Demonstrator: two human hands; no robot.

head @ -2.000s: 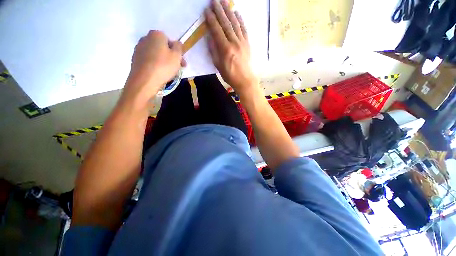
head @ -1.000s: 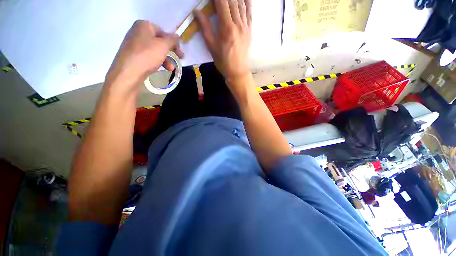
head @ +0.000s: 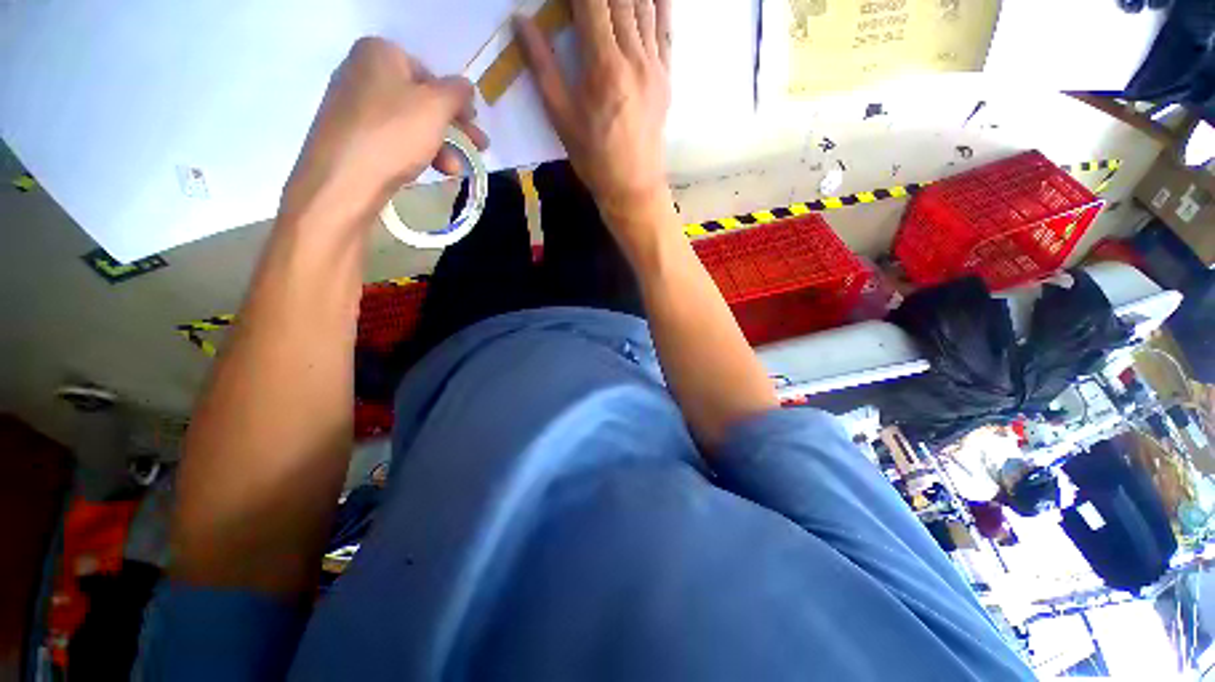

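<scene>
My left hand [head: 400, 127] is closed on the white adhesive tape roll [head: 401, 229], which hangs from its fingers at the table's front edge. A thin pale strip of tape runs from its fingertips up along the card strip. The narrow yellow-tan card strip [head: 504, 72] lies slanted on the white table [head: 267, 80]. My right hand [head: 616, 93] lies flat over the strip's upper part, thumb apart, holding it down against the surface. Its fingertips are cut off by the top edge, and the strip's far end is hidden.
A yellow-brown pattern card sheet [head: 886, 37] lies right of my right hand. Red crates [head: 997, 220] stand on the floor beyond the table edge, beside striped tape. Dark garment pieces [head: 962, 349] drape over a pale bench at the right. Dark cloth also shows at the top right corner.
Since two seconds ago, the tape roll has swung into clearer view below my left hand. Since one second ago, the left hand has moved slightly up; my right hand has hardly moved.
</scene>
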